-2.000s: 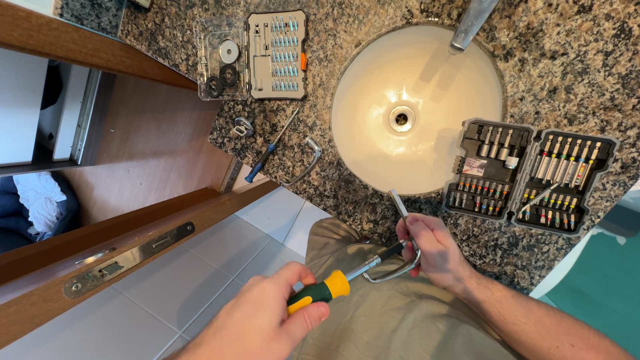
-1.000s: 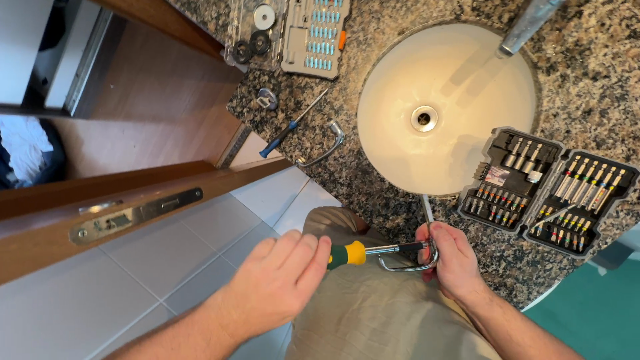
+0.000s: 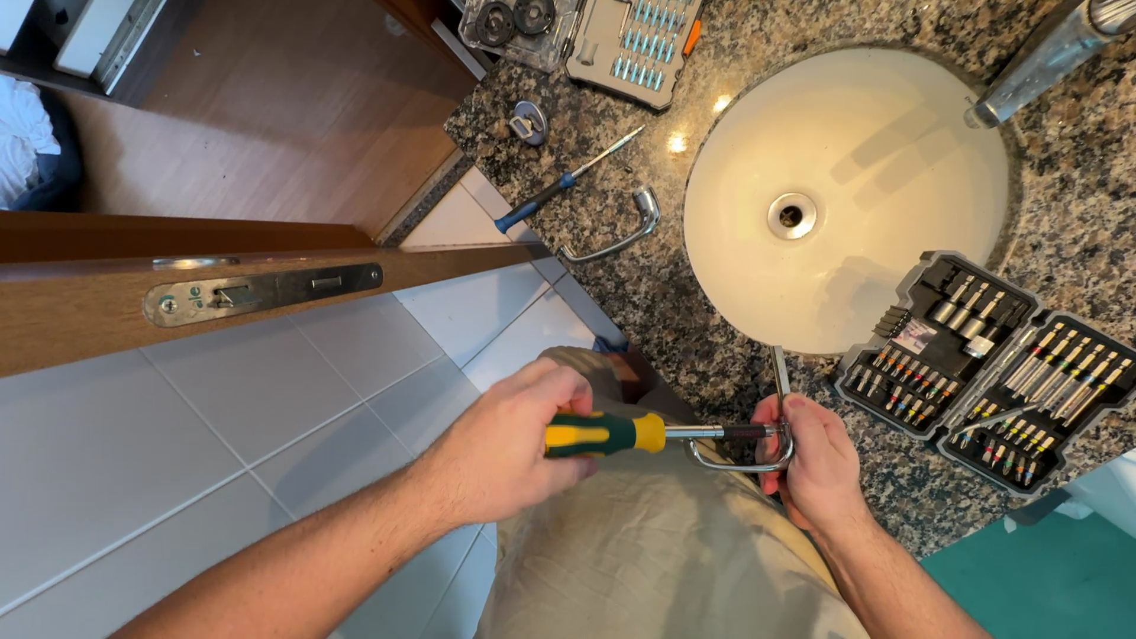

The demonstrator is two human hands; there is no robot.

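Observation:
My left hand is closed around the green and yellow handle of a screwdriver, whose shaft points right. Its dark tip end meets a chrome door lever handle with a flat metal plate, which my right hand grips below the basin. The fingers partly hide where tip and handle meet. On the granite counter lie a second chrome lever handle, a blue-handled screwdriver and a small round metal fitting. An open bit case lies to the right of my right hand.
A white basin is set in the counter, with a metal faucet above its right side. A grey bit set and a clear box with black discs are at the top. The wooden door's edge juts in from the left.
The view has shifted and moved closer to the counter. Both hands still hold the screwdriver and the lever handle; the screwdriver, slanted two seconds ago, now lies nearly level across the view.

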